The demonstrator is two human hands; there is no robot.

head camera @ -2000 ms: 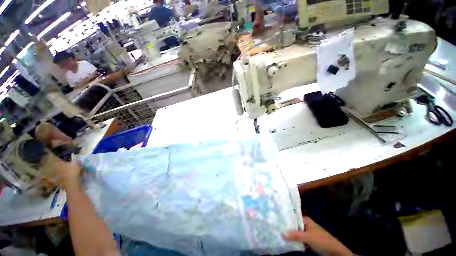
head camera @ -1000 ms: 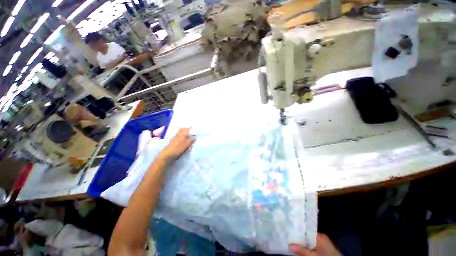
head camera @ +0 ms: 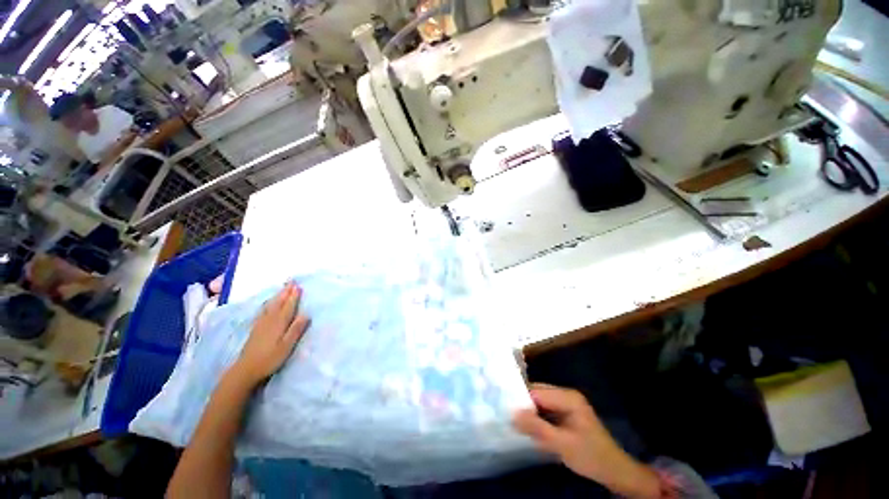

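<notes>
A pale blue printed panel, wrong side up, lies over the white table's front and the lap. Its floral band is on the right, and its far edge reaches the presser foot and needle of the lockstitch machine. My left hand rests flat on the panel's left part, fingers slightly apart. My right hand holds the panel's near right edge between thumb and fingers.
A blue plastic basket with pale cloth is at the left. A black pouch, a thin grey rod and black-handled scissors lie on the right. A white scrap hangs from the machine arm. A person sits far left.
The camera view has shifted. My left hand moved from the panel's far left corner onto its surface and now lies flatter. My right hand keeps hold of the right edge, now slightly higher along it.
</notes>
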